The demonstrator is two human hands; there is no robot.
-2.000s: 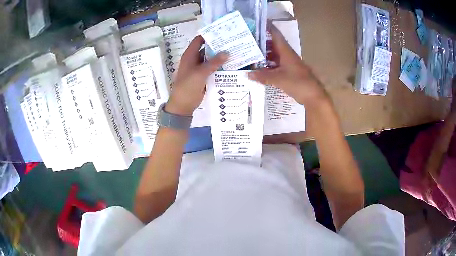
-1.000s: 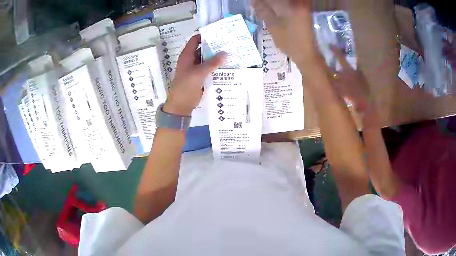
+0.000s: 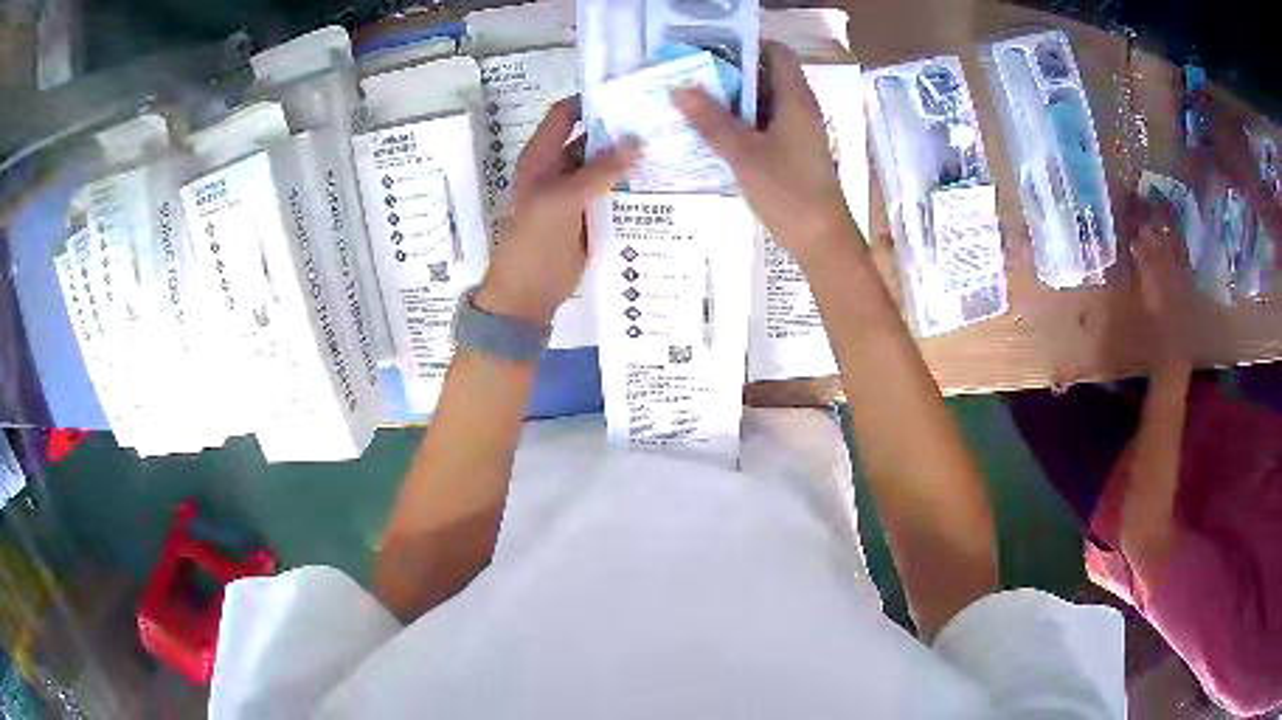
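A white printed carton (image 3: 675, 331) lies upright in front of my chest, its top end towards a clear blister tray (image 3: 703, 28). A folded white leaflet (image 3: 658, 127) lies on the tray, with a light-blue slip (image 3: 714, 68) showing behind it. My left hand (image 3: 555, 204) holds the left side of the tray, thumb on the leaflet. My right hand (image 3: 780, 155) holds the right side, fingers on the leaflet's upper right. Whether the tray's lower end is inside the carton is hidden by the leaflet.
Open cartons (image 3: 267, 281) lean in a row at left, by a blue support (image 3: 54, 317). Two filled trays (image 3: 914, 127) (image 3: 1047, 155) lie at right on the brown bench (image 3: 984, 369). A co-worker's hand (image 3: 1160, 274) is at far right. A red stool (image 3: 176, 605) stands lower left.
My right hand has come back from the right onto the tray and leaflet. Two trays now lie at right, and the co-worker's arm has moved right, away from them.
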